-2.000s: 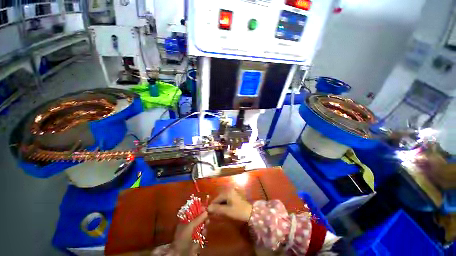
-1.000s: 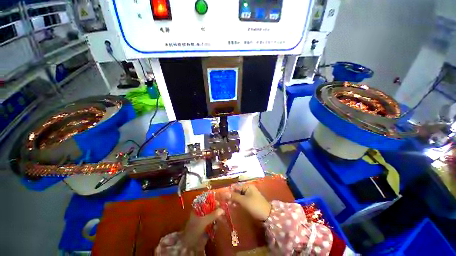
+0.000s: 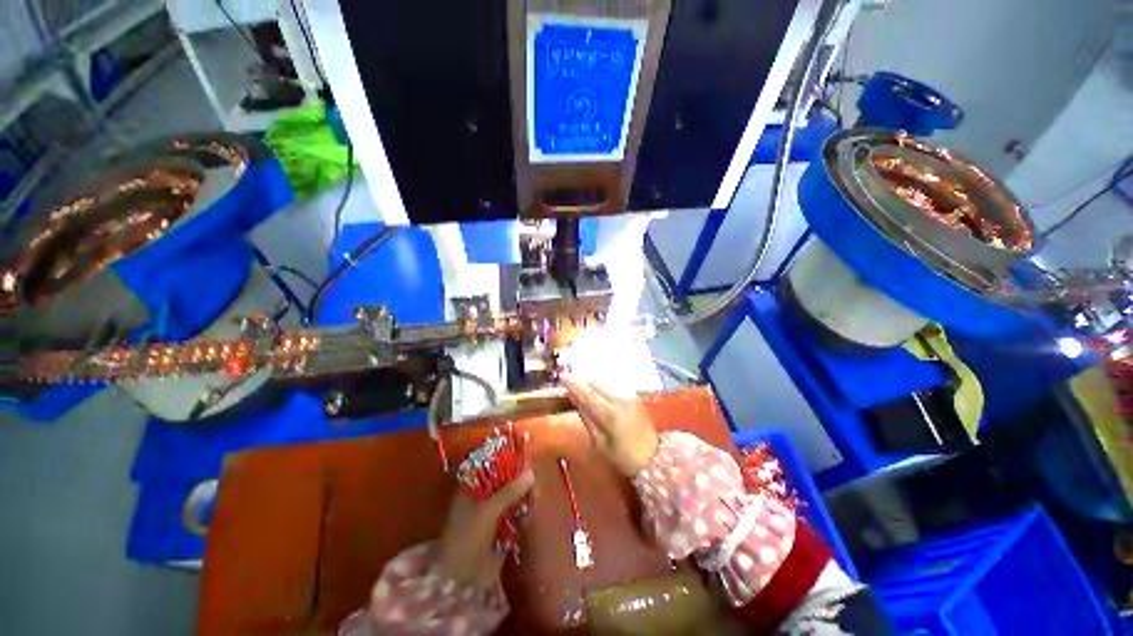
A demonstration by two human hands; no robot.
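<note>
My left hand is closed around a bundle of short red wire leads with pale ends, above the reddish-brown board. My right hand reaches to the brightly lit crimping head. Its fingertips are at the die, and glare hides whether they hold a lead. A red lead with a silvery end lies on the board between my hands. The terminal press stands straight ahead with its black front and blue label plate.
The linear feed track runs from the left bowl feeder to the head. Another bowl feeder stands at right. A blue bin with red leads is beside my right sleeve. A blue crate is lower right. Tan tape lies near the board's front.
The view has tilted down and closer to the press. My right hand has moved from beside the bundle forward to the crimping head. My left hand still holds the bundle.
</note>
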